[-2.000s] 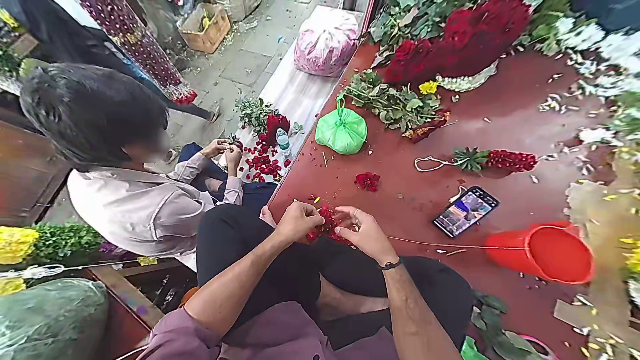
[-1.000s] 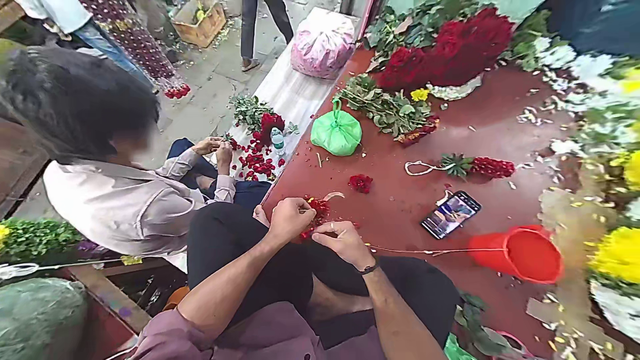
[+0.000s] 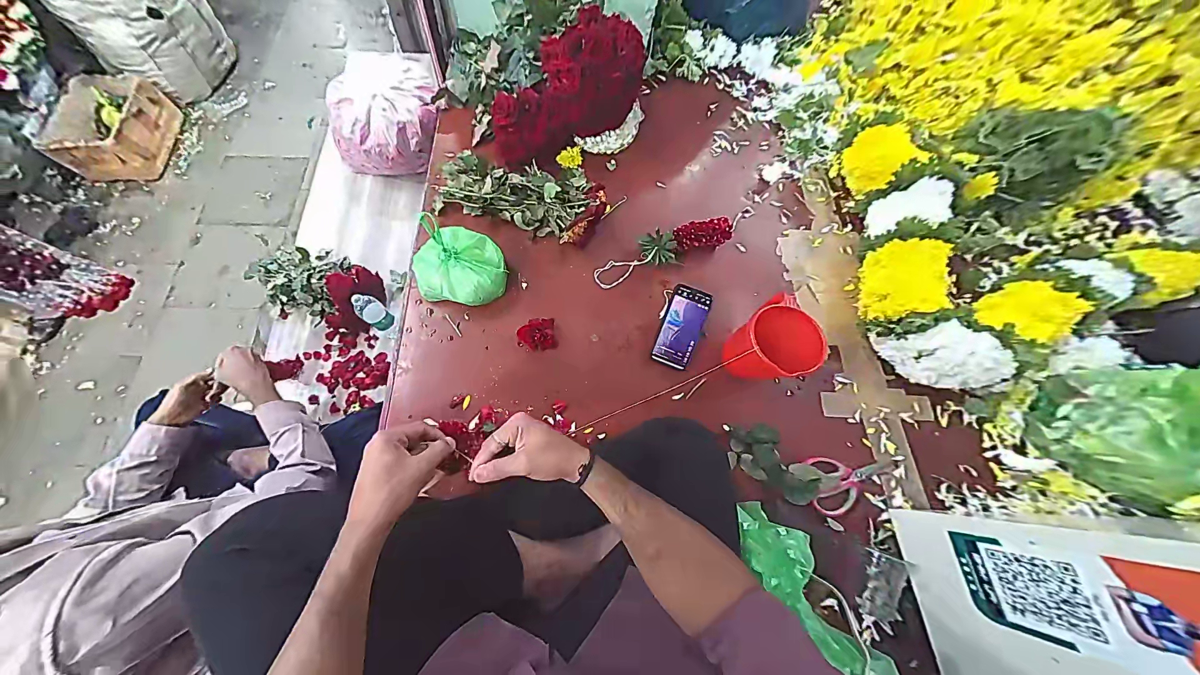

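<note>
My left hand (image 3: 409,461) pinches a thin thread (image 3: 460,454) between thumb and fingertips, above my lap. Close to its right, my right hand (image 3: 530,450) holds the same thread with its fingers curled. Red flower petals (image 3: 483,419) lie just behind and between the hands. From the right hand a string (image 3: 647,389) runs to the orange-red plastic bucket (image 3: 776,339). A smartphone (image 3: 682,326) lies left of the bucket, and a lone red flower (image 3: 537,334) lies beyond my hands. Farther back is a short red flower string with a green leaf piece (image 3: 692,236).
A tied green bag (image 3: 459,266) sits at the table's left edge, with leafy stems (image 3: 525,192) and red roses (image 3: 591,75) behind. Pink-handled scissors (image 3: 837,485) lie right of my knee. Yellow and white flowers (image 3: 905,279) fill the right. A co-worker's hands (image 3: 217,382) are at left.
The view has turned to the right, showing more yellow flowers and a printed board. My hands have come closer together than one second ago. The passer-by's legs at the top are gone from view.
</note>
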